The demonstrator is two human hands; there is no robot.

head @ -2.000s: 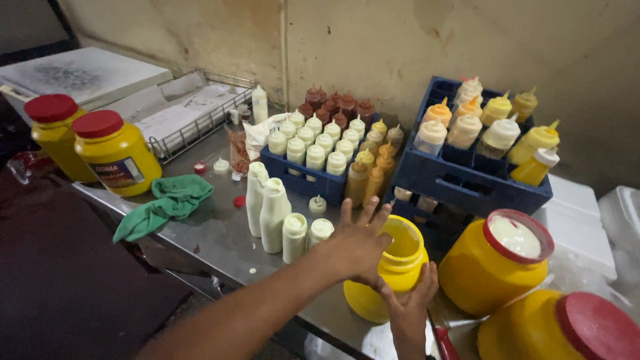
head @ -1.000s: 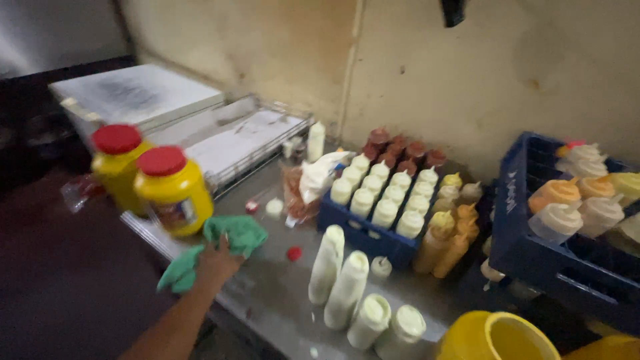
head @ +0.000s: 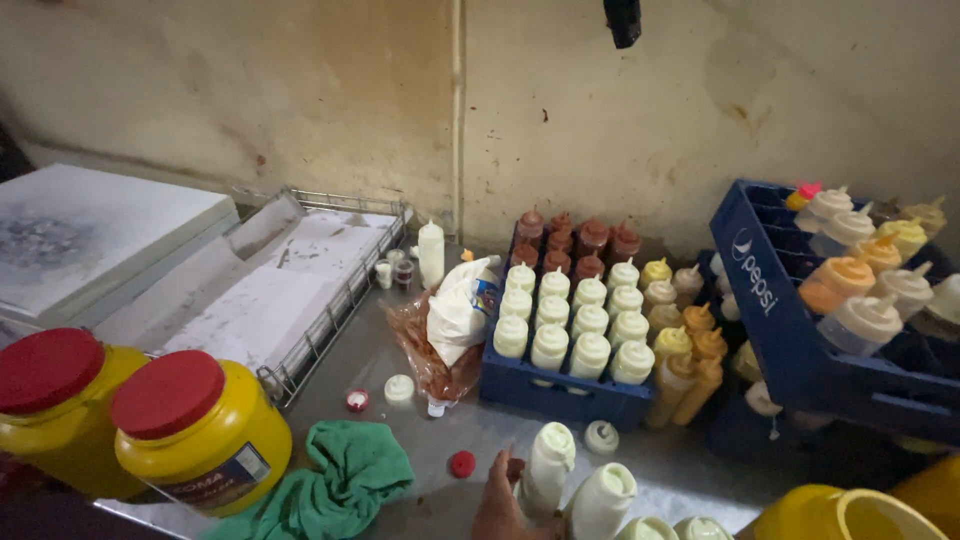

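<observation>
At the bottom edge, my left hand is against the left side of a pale-filled squeeze bottle, part of the hand showing low between it and a second capless bottle. The picture does not settle whether the fingers grip it. Two more open bottles are cut off by the frame. A loose white nozzle cap lies behind them, and a red cap lies to the left. A crumpled green cloth rests beside a red-lidded yellow jar. My right hand is out of view.
A blue crate holds pale and red-brown sauce bottles. Further bottles stand beside it. A raised blue crate is at right, above an open yellow jar. A wire tray and a sauce bag are at left.
Both hands were at the open yellow jar two seconds ago. One second ago a hand was on the green cloth; now my left hand is at the squeeze bottle. The view has shifted.
</observation>
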